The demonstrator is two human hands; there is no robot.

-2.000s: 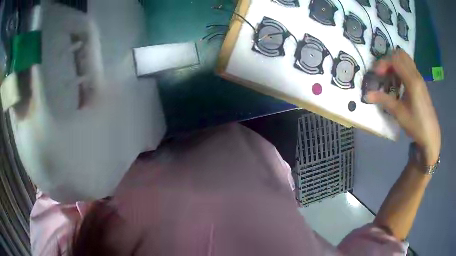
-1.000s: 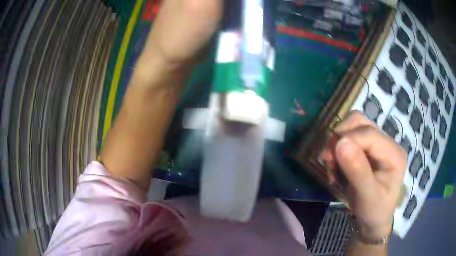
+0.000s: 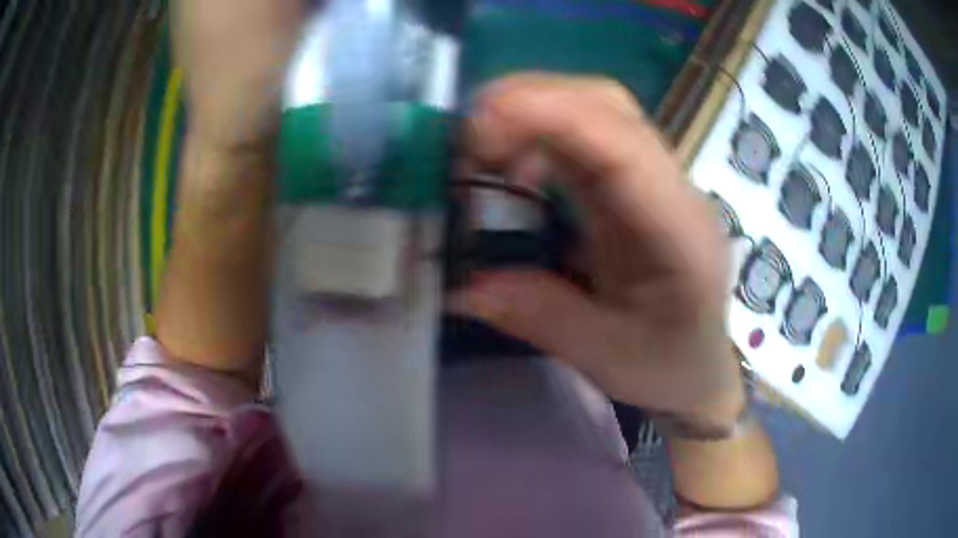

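The pale white fixture (image 3: 362,410) stands close in front of me, blurred, with green tape (image 3: 415,163), a white block (image 3: 347,252) and a grey-blue bar (image 3: 360,84). My right hand (image 3: 620,231) is at its right side, fingers curved around a dark, blurred thing that looks like a speaker unit (image 3: 515,247), with a thin dark lead above it. My left hand (image 3: 236,42) is at the top edge, blurred and partly cut off; its fingers do not show. The white foam tray (image 3: 735,299) at right holds rows of dark speakers; one tan pocket near its front edge has no speaker.
A tall stack of tray edges (image 3: 74,263) fills the left side. Yellow tape (image 3: 165,179) edges the green mat (image 3: 525,42), with red tape at the top. Brown tray edges (image 3: 714,79) run along the foam tray. Grey floor (image 3: 893,452) shows at lower right.
My right hand has gone from the foam tray to the fixture's side, taking a speaker along. The fixture now stands left of centre in view, and my left forearm has come into view.
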